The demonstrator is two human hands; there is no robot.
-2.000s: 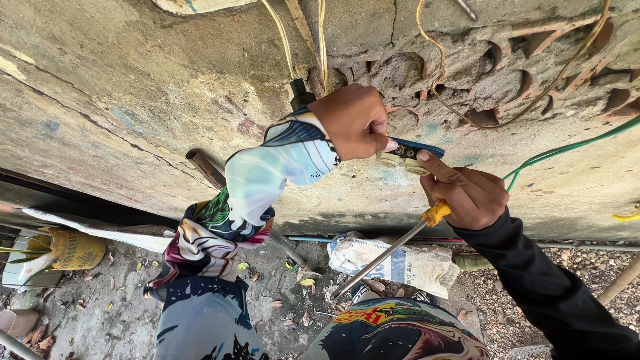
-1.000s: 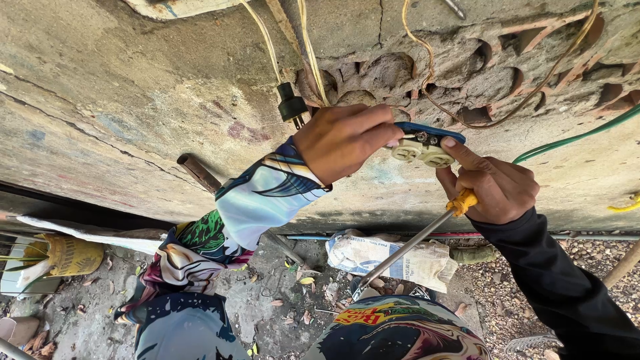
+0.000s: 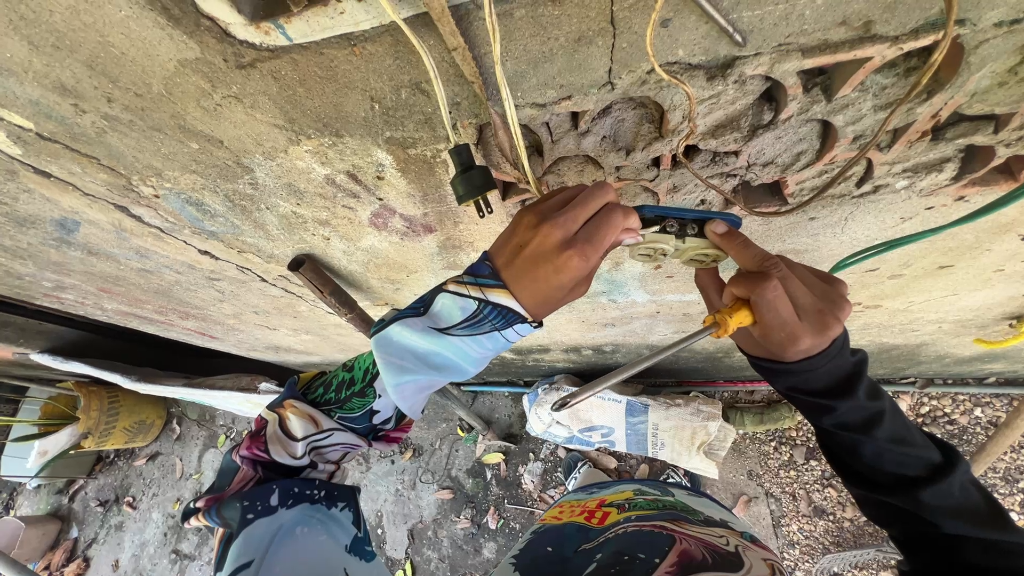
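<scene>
My left hand [image 3: 560,244] pinches the bared end of a wire at the left side of a double electrical outlet [image 3: 678,248], by its terminal screws. The outlet has cream sockets and a blue back edge. My right hand [image 3: 780,300] steadies its right end with thumb and finger, while the lower fingers hold a screwdriver [image 3: 640,364] by its yellow handle, the shaft pointing down and left. A black plug [image 3: 472,180] with metal prongs hangs on a pale cord left of my left hand. Another pale cord [image 3: 508,104] runs down behind that hand.
The concrete wall [image 3: 200,160] has broken hollow blocks [image 3: 632,128] with a loose brown wire [image 3: 880,128] across them. Green wires [image 3: 920,232] come in from the right. A metal pipe [image 3: 328,288] sticks out at left. Below are a cement bag [image 3: 624,424] and a yellow pot [image 3: 124,416].
The black plug, partly hidden by my left hand two seconds ago, now shows fully with its prongs. The outlet's cream sockets show more than in the oldest frame. Both hands remain at the outlet.
</scene>
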